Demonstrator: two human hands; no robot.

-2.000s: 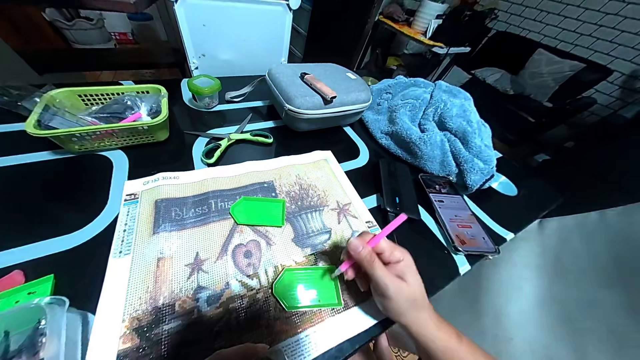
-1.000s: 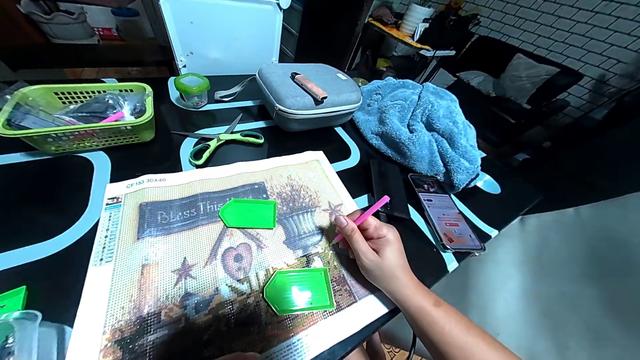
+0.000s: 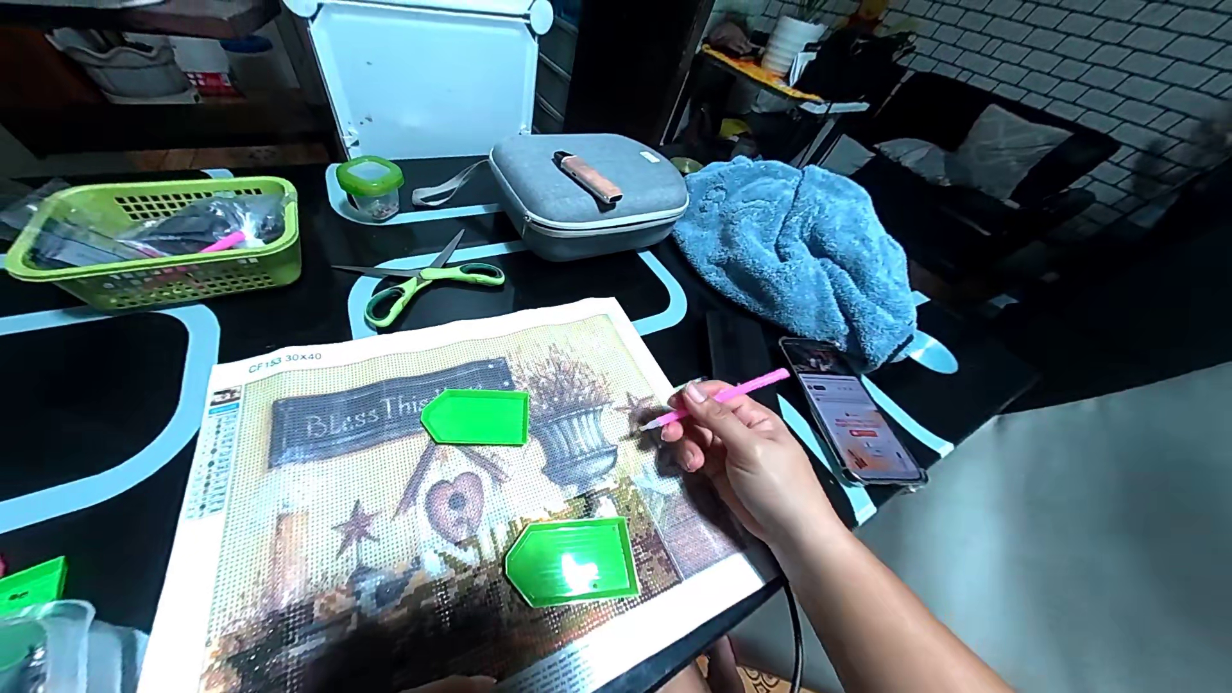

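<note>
My right hand [image 3: 736, 448] holds a pink diamond-painting pen [image 3: 751, 385] between thumb and fingers, its tip over the right side of a diamond-painting canvas [image 3: 385, 385]. Two green plastic bead trays lie on the canvas: one [image 3: 476, 417] on the upper middle, the other [image 3: 577, 563] nearer the bottom edge, left of my wrist. Of my left hand [image 3: 457, 684] only a sliver shows at the canvas's bottom edge; its fingers are hidden.
Behind the canvas are green-handled scissors [image 3: 423, 279], a green basket [image 3: 154, 279], a lidded jar [image 3: 371, 190] and a grey zip case [image 3: 587, 197] bearing a small device. A blue fluffy cloth [image 3: 794, 250] and a phone [image 3: 852, 414] lie right, a clear container [image 3: 58, 645] at lower left.
The right hand and pen have moved from above the lower green tray up and right to the canvas's right side. The two trays stay where they lay.
</note>
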